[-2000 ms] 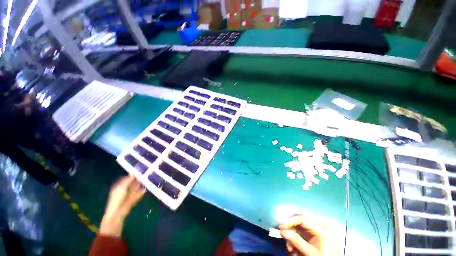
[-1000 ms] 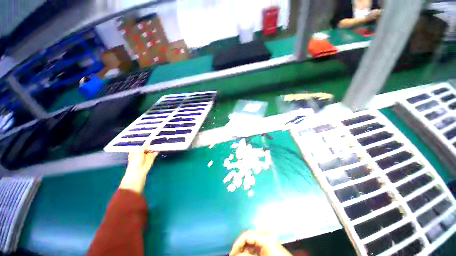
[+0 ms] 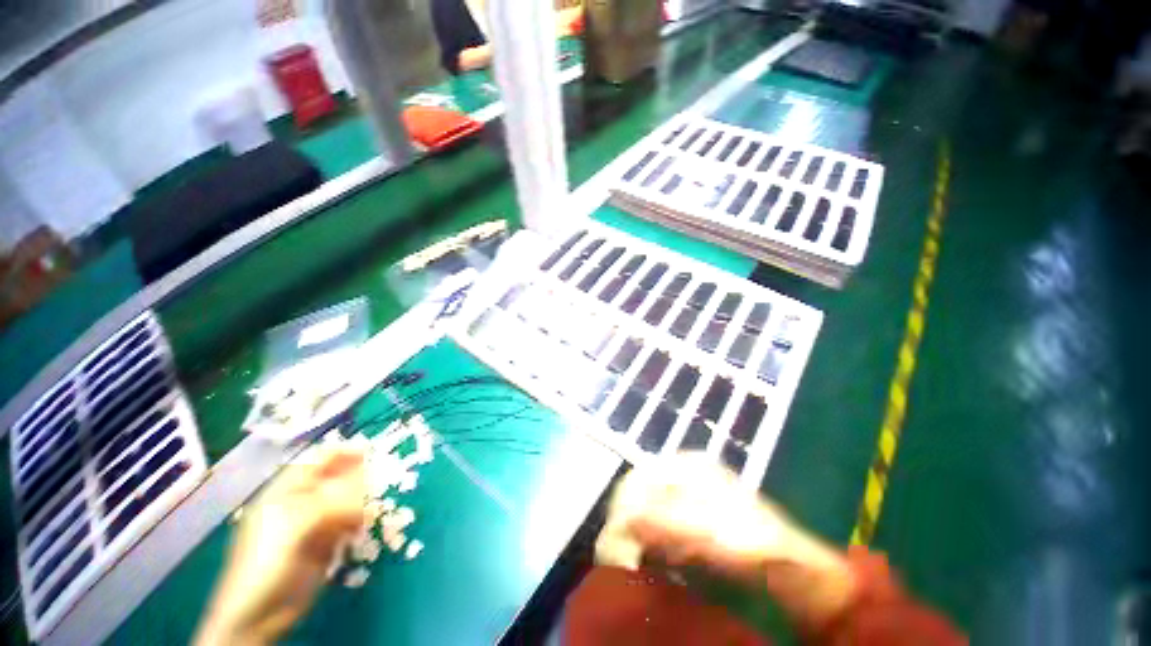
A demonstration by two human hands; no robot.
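My left hand [image 3: 297, 530] is blurred over the left part of a pile of small pale pieces [image 3: 401, 457] on the green bench. Its fingertips hide some of them, and whether it holds one cannot be told. My right hand [image 3: 713, 517] is blurred at the bench's front edge, its fingers bent together and overlapping the near edge of a white tray [image 3: 669, 343] of dark modules. I cannot tell what is in its fingers. Thin black leads [image 3: 473, 410] lie between the pile and that tray. Another white tray of modules [image 3: 86, 423] lies at the far left.
Stacked white trays [image 3: 732, 240] are behind the right tray. A clear bag with a white label [image 3: 316, 331] and a bag with a yellowish strip [image 3: 454, 246] lie behind the work. A pale post [image 3: 530, 114] rises beyond. Yellow-black floor tape [image 3: 911, 341] runs at right.
The view has turned right. My left hand has let go of the tray, now lying at the far left, and has moved to the pale pieces. My right hand is now by the right tray.
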